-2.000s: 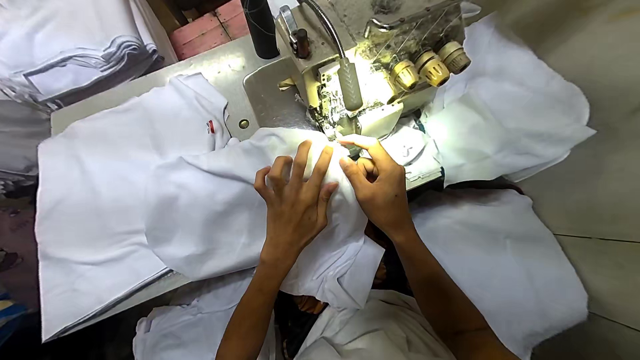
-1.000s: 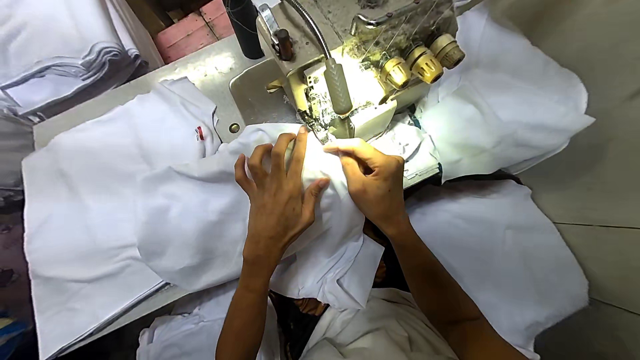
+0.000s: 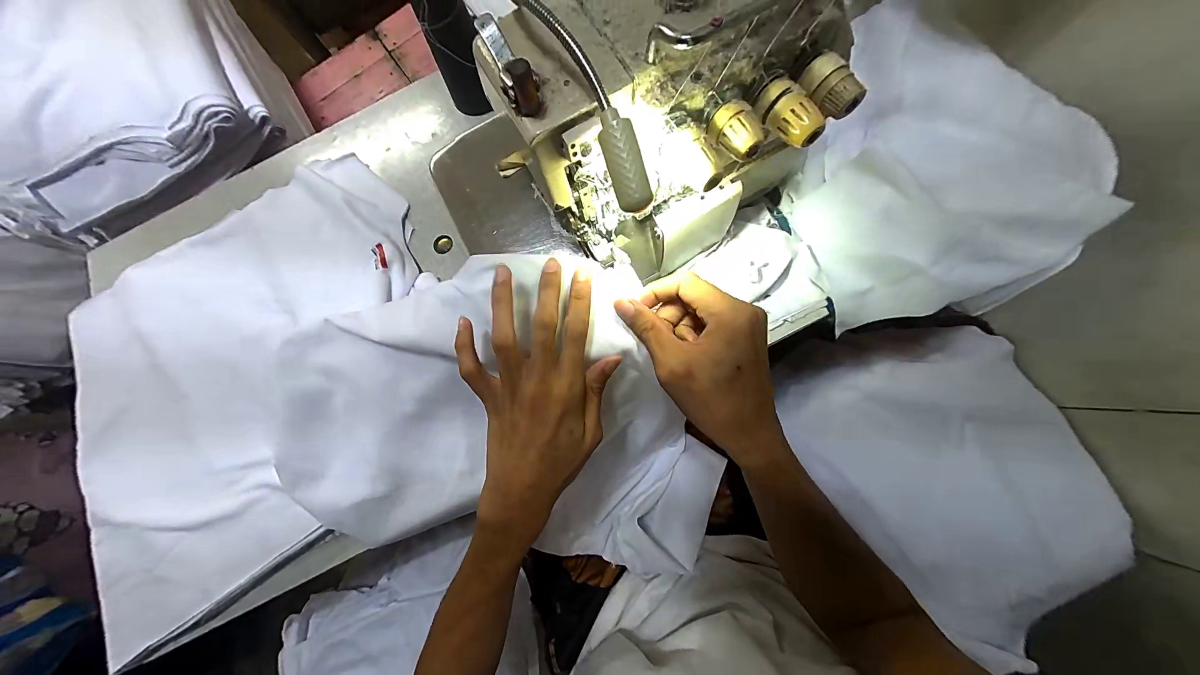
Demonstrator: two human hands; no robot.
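White knit fabric (image 3: 394, 403) lies over the metal worktable, its upper edge at the presser foot area of an overlock sewing machine (image 3: 609, 178). My left hand (image 3: 539, 403) rests flat on the fabric just below the needle area, fingers spread. To its right, my right hand (image 3: 708, 352) pinches the fabric edge between thumb and forefinger, close to the machine's front. A gooseneck lamp (image 3: 625, 159) lights the sewing area and hides part of the needle. The fabric piece at the left bears a small red and dark tag (image 3: 379, 256) near a curved neckline.
A stack of folded white fabric (image 3: 122, 122) stands at the upper left, near a pink box (image 3: 366, 70). More white pieces hang at the right (image 3: 947, 469) and lie beside the machine (image 3: 956, 178). Yellow tension knobs (image 3: 792, 111) sit on the machine. The metal table edge (image 3: 272, 586) runs below the fabric.
The fingers of my left hand have spread wider on the fabric. My right hand keeps its pinch at the edge near the machine.
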